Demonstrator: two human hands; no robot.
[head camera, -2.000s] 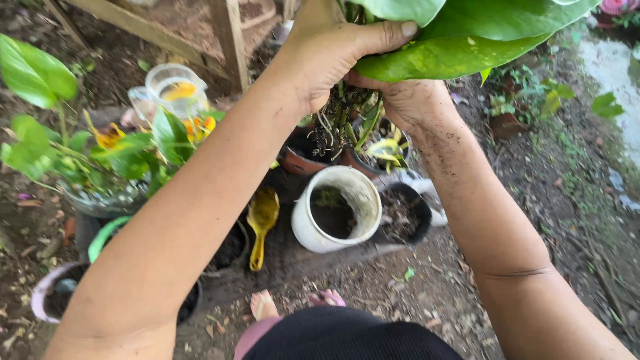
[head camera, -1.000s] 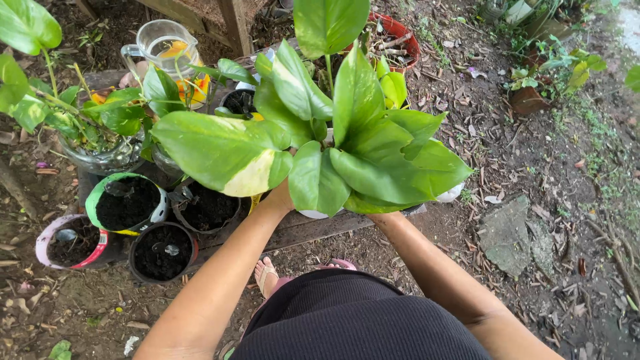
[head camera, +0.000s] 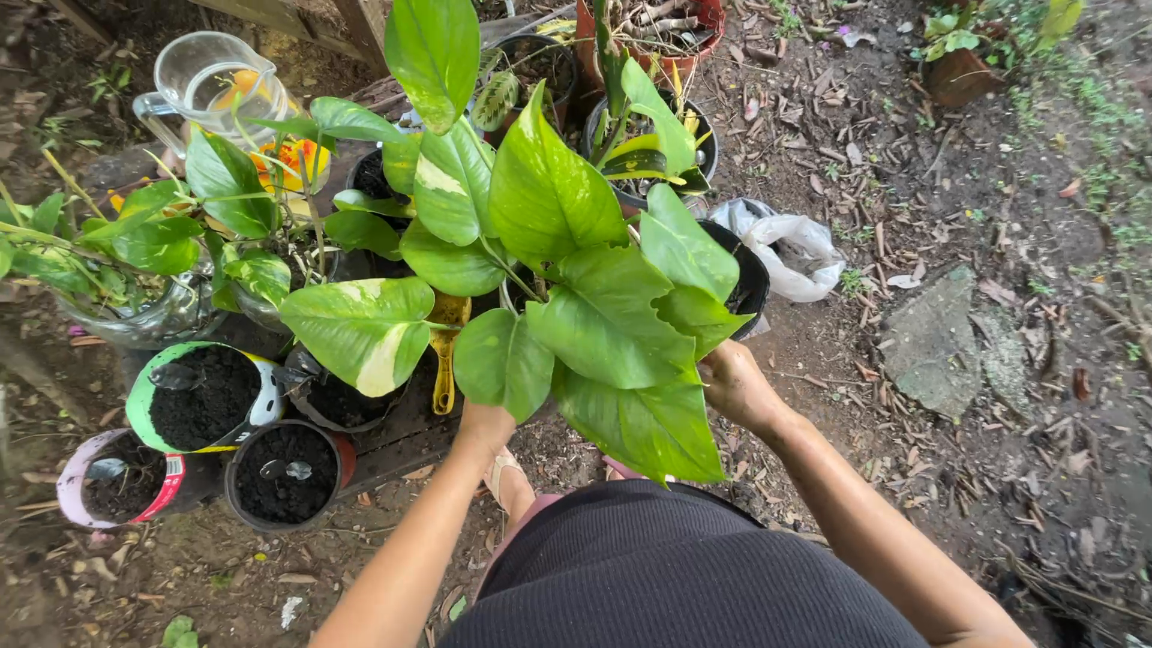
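A leafy pothos plant (head camera: 603, 315) with broad green and cream-marked leaves fills the middle of the head view. My left hand (head camera: 487, 425) is at its lower left edge, its fingers hidden beneath a leaf. On the right, my right hand (head camera: 733, 380) touches the plant's edge, its fingertips partly under the leaves. Whether either hand grips anything cannot be seen. The plant's roots and base are hidden by its foliage. A yellow scoop (head camera: 445, 360) lies just left of the plant, partly covered by leaves. Behind my right hand stands a black pot (head camera: 754, 281).
Several soil-filled pots, among them a green-rimmed one (head camera: 144, 409) and a dark one (head camera: 236, 490), stand at left. Behind them are a glass pitcher (head camera: 211, 76) and leafy cuttings in a glass bowl (head camera: 148, 324). A plastic bag (head camera: 801, 261) and a flat stone (head camera: 936, 346) lie at right.
Two seconds ago my hands held the plant up with its roots showing above a white bucket; now the plant sits lower, and its leaves cover the bucket's place. My right hand has moved outward.
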